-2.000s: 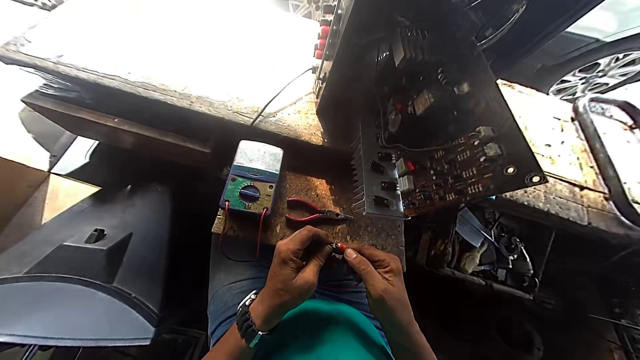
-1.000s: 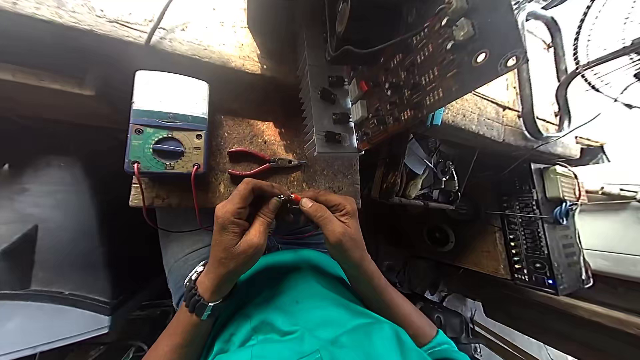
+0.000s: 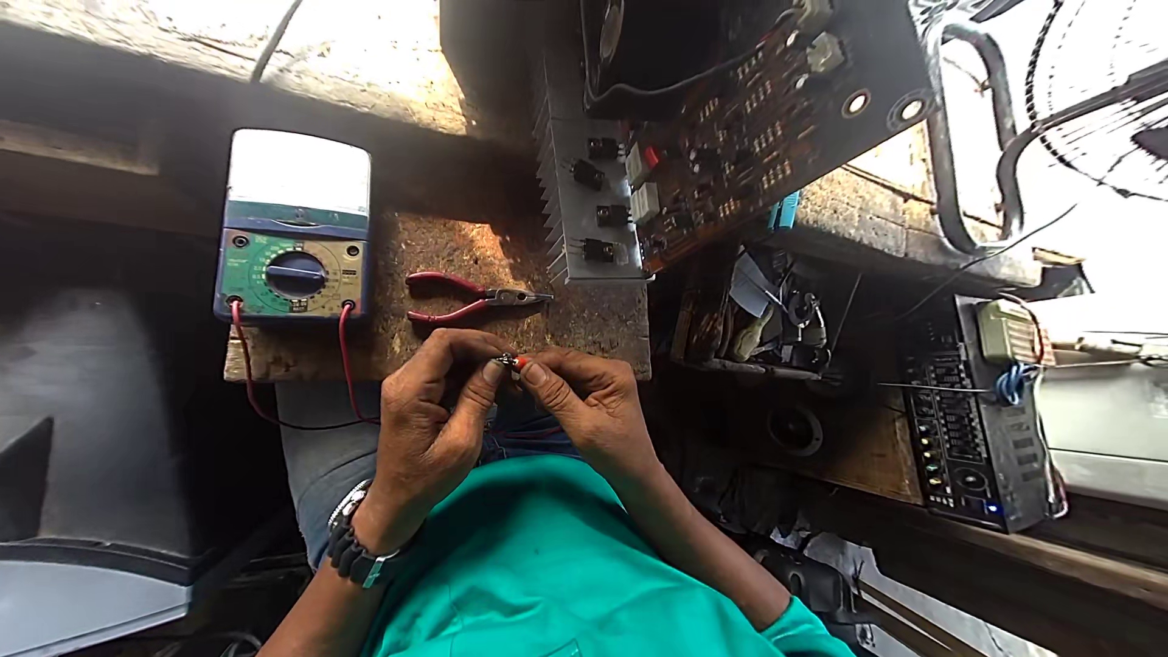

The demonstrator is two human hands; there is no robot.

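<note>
Between my fingertips, above my lap at the front edge of a worn wooden board [image 3: 602, 319], is a small electrical connector [image 3: 518, 362] with a red part and a dark metal end. My left hand [image 3: 438, 415] pinches the metal end, and my right hand [image 3: 593, 397] pinches the red end. Its exact kind is too small to tell. Just beyond my hands lie red-handled pliers [image 3: 484, 299]. An analog multimeter [image 3: 294, 228] lies left of the pliers, with two red-ended leads [image 3: 345, 356] plugged in. A circuit board [image 3: 739, 137] with a finned aluminium heatsink [image 3: 593, 210] stands beyond my right hand.
An open box of small parts [image 3: 776, 319] is at the right. Farther right is a black audio mixer or amplifier [image 3: 976, 429] with knobs and a lit blue light. A bent metal tube frame [image 3: 949, 137] and a wire fan guard [image 3: 1095, 109] are at the upper right.
My view has shifted to the right, bringing the black audio unit into sight. Both hands stay together at the small connector; the pliers and multimeter keep their places on the board.
</note>
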